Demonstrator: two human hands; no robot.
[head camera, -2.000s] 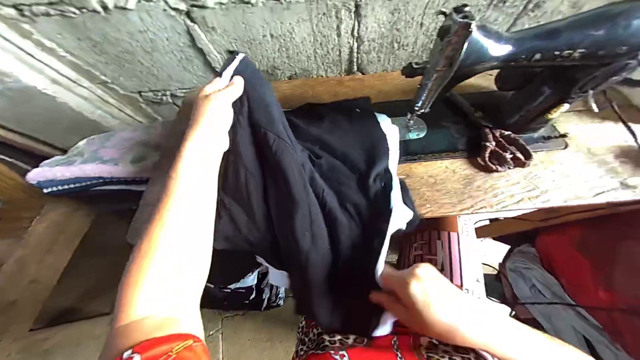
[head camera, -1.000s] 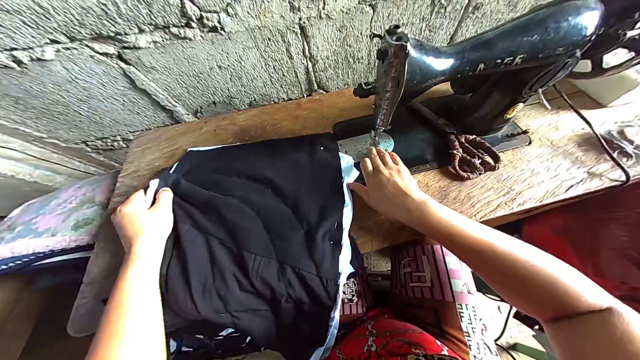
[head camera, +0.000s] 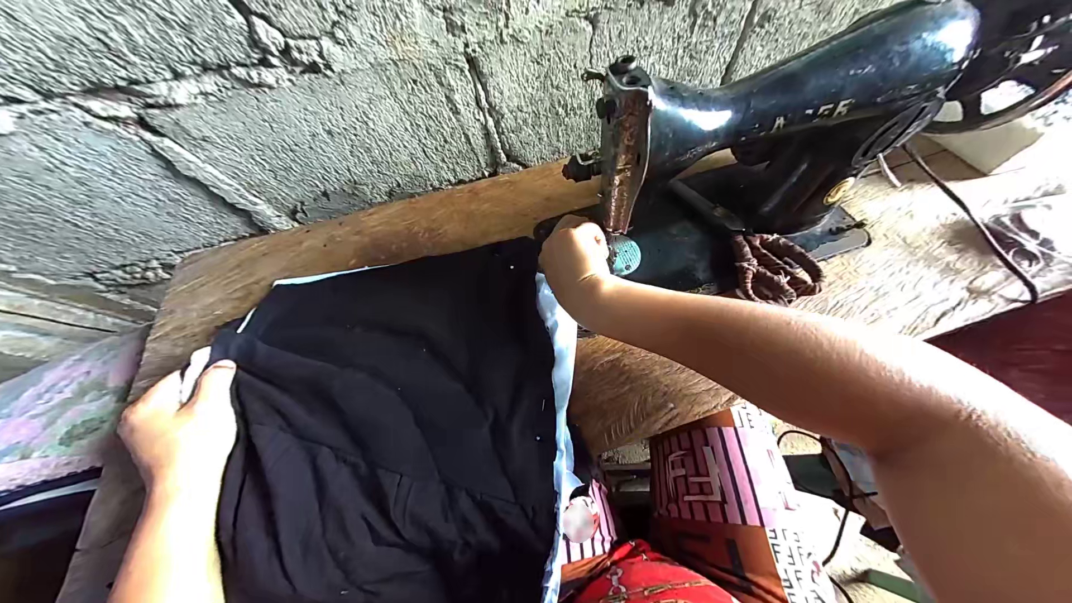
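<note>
A black cloth garment piece (head camera: 394, 377) with a light-blue or white edge strip (head camera: 563, 368) lies spread over the wooden sewing table (head camera: 209, 276). My left hand (head camera: 188, 410) grips its left edge between thumb and fingers. My right hand (head camera: 578, 255) is at the cloth's upper right corner, beside the needle area of a black sewing machine (head camera: 754, 100); its fingers are curled and mostly hidden, so whether they pinch the cloth cannot be told. Just right of that hand is the round metal needle plate (head camera: 624, 255).
A coil of brown wrapped cord (head camera: 775, 268) rests on the machine bed. Behind the table rises a rough block wall (head camera: 377, 126). Floral fabric (head camera: 67, 402) lies at the left, a dark cable (head camera: 971, 218) at the right. My patterned clothing shows below the table edge.
The black cloth, bunched and lifted two seconds ago, is now spread flat. My right hand has gone from the cloth's lower edge up to its corner by the needle plate.
</note>
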